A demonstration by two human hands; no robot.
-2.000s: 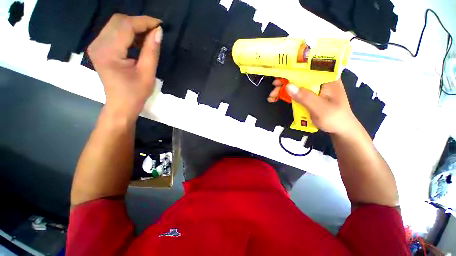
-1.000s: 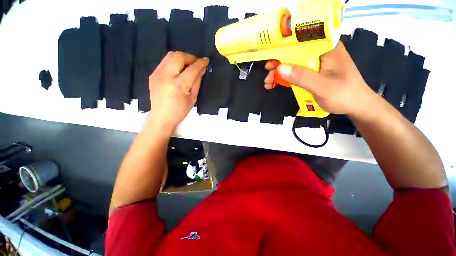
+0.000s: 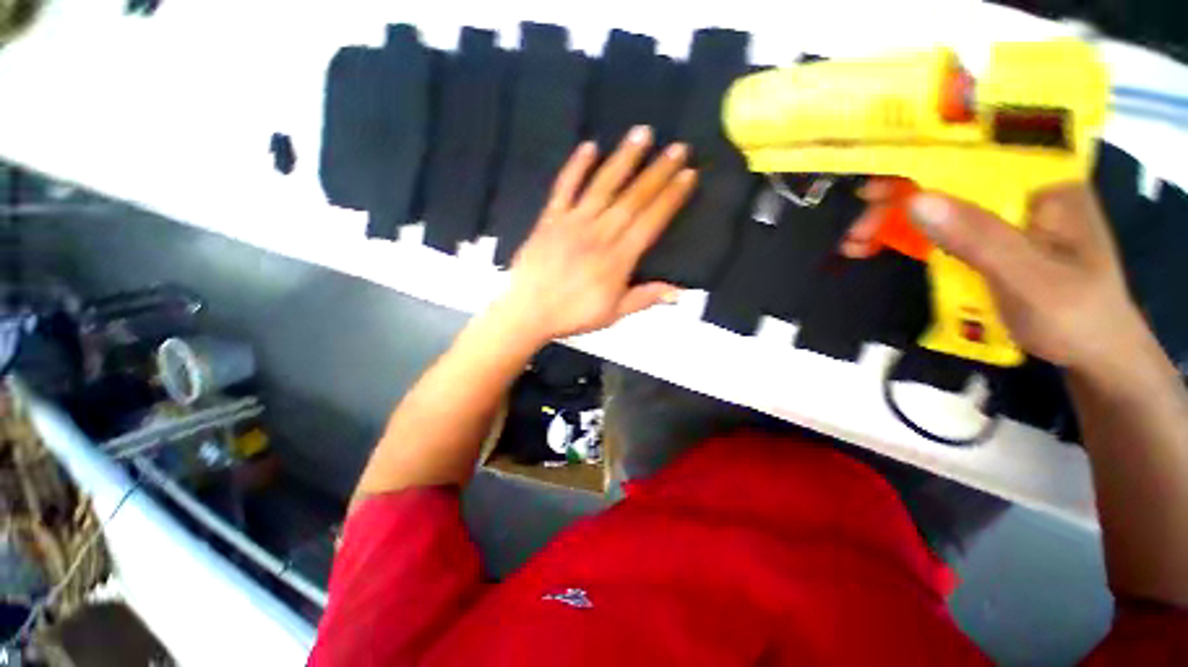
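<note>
Flat black fabric pieces (image 3: 457,137) lie in an overlapping row on the white tabletop. My left hand (image 3: 597,241) lies palm down on the pieces with its fingers spread and holds nothing that I can see. My right hand (image 3: 1042,261) is closed around the handle of the yellow hot glue gun (image 3: 860,111), its fingers at the orange-red trigger. The gun's nozzle points left over the row. A small grey patch (image 3: 767,206) shows on a piece below the nozzle. The gun is slightly blurred.
A small black clump (image 3: 283,153) lies left of the row. The black cord loops under the gun handle. A brown open cardboard box (image 3: 554,472) with black pieces and white-green scraps sits below the table edge. A white bucket-like container (image 3: 206,370) and racks stand at lower left.
The view has shifted left along the table. My left hand has gone from pinched fingertips to spread flat on the pieces. My right hand still holds the glue gun.
</note>
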